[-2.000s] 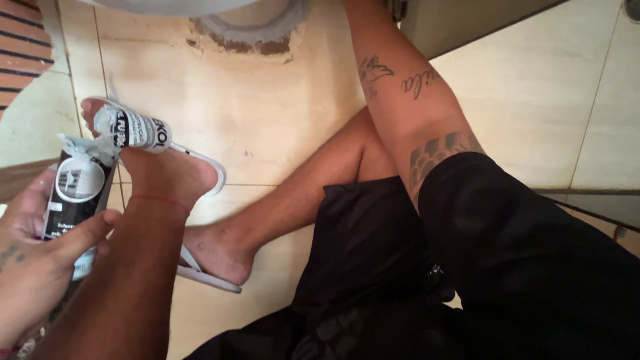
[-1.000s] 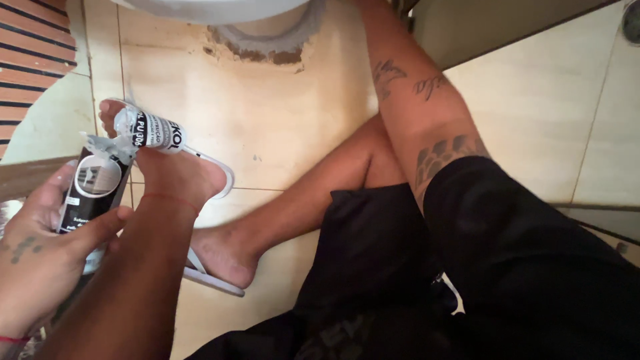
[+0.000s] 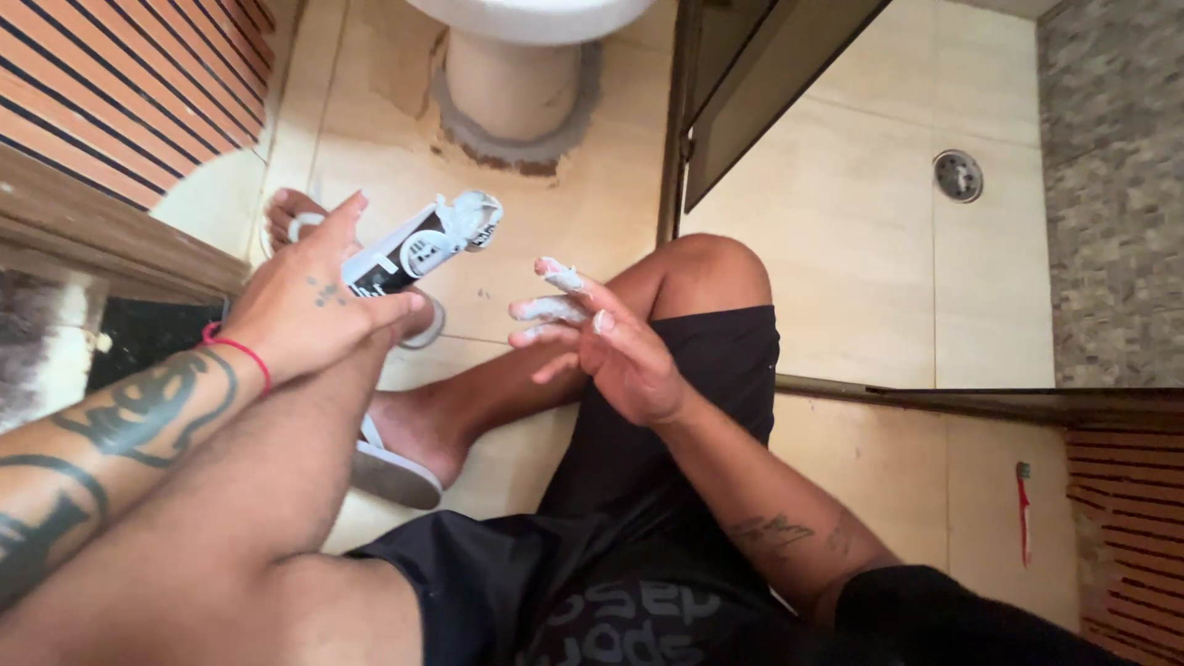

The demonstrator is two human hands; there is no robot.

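Note:
My left hand grips a foil sealant pack with a black and white label. The pack's torn upper end is crumpled and smeared with pale grey paste. To its right, my right hand hangs in the air above my leg, fingers spread and holding nothing. The same kind of paste coats several of its fingertips. Beyond both hands stands the white toilet's pedestal, with a grey band of sealant around its foot where it meets the tiled floor.
At the right, a shower area has a round floor drain and a dark-framed glass panel. A red toothbrush lies on the floor tiles. Slatted wooden mats are at the upper left and lower right. My feet wear flip-flops.
My right hand has come back from the toilet area and now shows paste on its fingers. The pack in my left hand is more tilted. The view has shifted, showing more of the toilet and shower floor.

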